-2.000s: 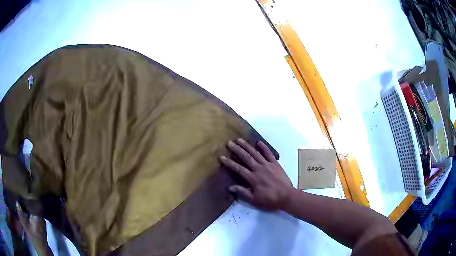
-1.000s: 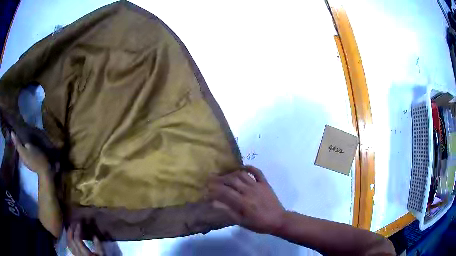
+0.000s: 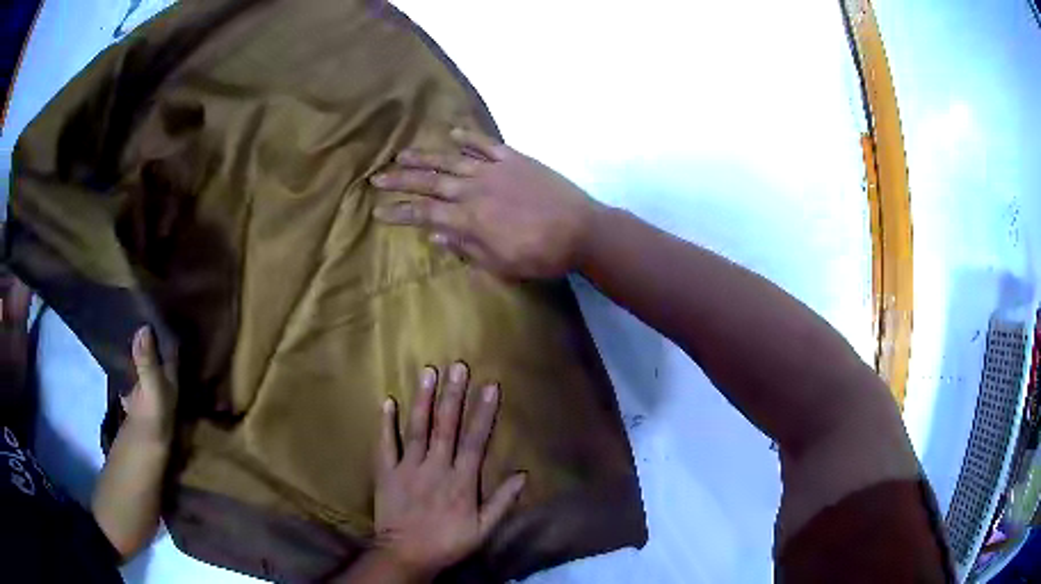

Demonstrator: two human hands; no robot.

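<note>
A brown vest lies spread with its golden-olive lining [image 3: 308, 342] facing up and creased at the left and middle. Its dark hem band [image 3: 571, 519] runs along the near side. My right hand [image 3: 491, 211] lies palm down on the upper right of the lining, fingers apart and pointing left. My left hand [image 3: 440, 491] lies flat on the lining near the hem, fingers spread and pointing away from me. Neither hand grips anything.
Another person's hand [image 3: 148, 388], with a dark sleeve, is at the vest's left edge. The white table has an orange-yellow strip [image 3: 893, 228] on the right. A white perforated basket [image 3: 987, 422] is cut off at the right edge.
My right hand has moved from the hem corner up the lining. My left hand has come from the lower left edge onto the lining. The cardboard square has gone out of view.
</note>
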